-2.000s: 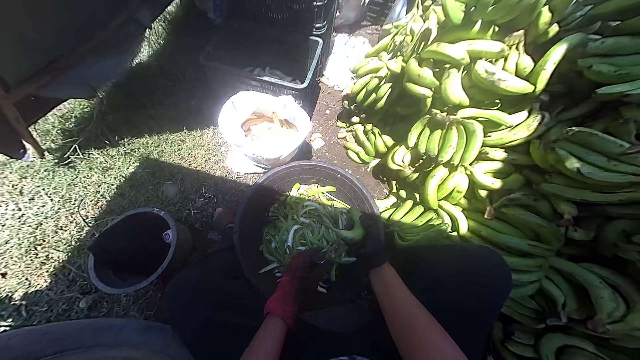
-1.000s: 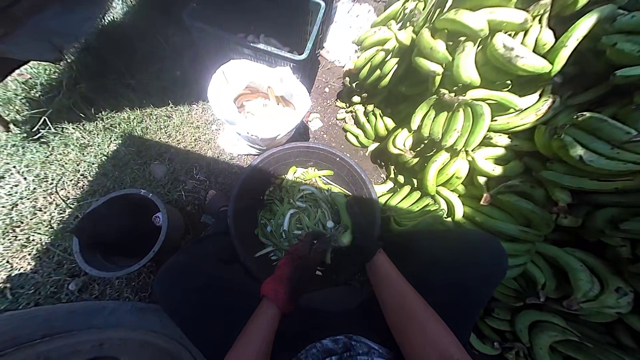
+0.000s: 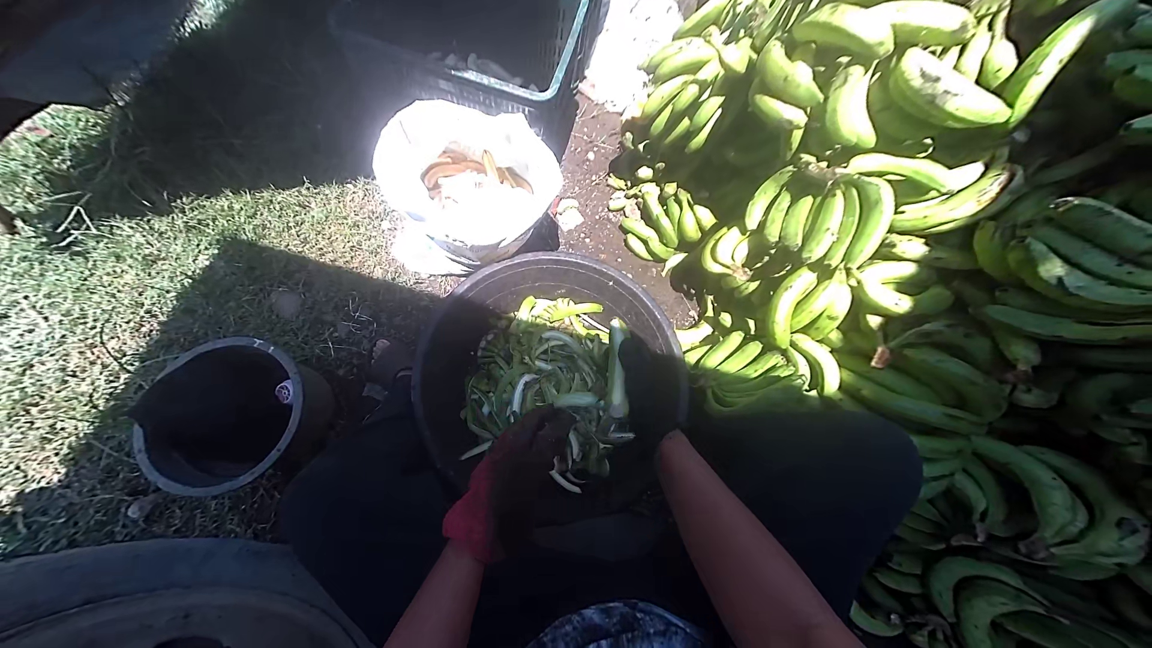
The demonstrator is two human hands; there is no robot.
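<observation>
A dark round plastic basin [image 3: 549, 261] rests at my lap, with green banana peel strips [image 3: 540, 360] heaped in it. My left hand [image 3: 522, 468], in a dark and red glove, is over the near part of the peels; its fingertips are in shadow, and whether it holds a tool cannot be told. My right hand [image 3: 643, 387], in a dark glove, is at the basin's right side, closed around a partly peeled green banana [image 3: 617, 369] that stands roughly upright. Most of the right hand's fingers are lost in deep shadow.
Green banana bunches [image 3: 819, 216] are piled along the right. A white sack [image 3: 468, 198] with peeled pieces stands beyond the basin, before a dark plastic crate [image 3: 540, 90]. A black bucket [image 3: 292, 423] sits on the grass at left, and a dark rounded rim [image 3: 162, 576] lies at lower left.
The banana at my right hand now shows a pale, peeled side; two seconds ago it looked green and lay more slanted. My left hand stays low over the peels.
</observation>
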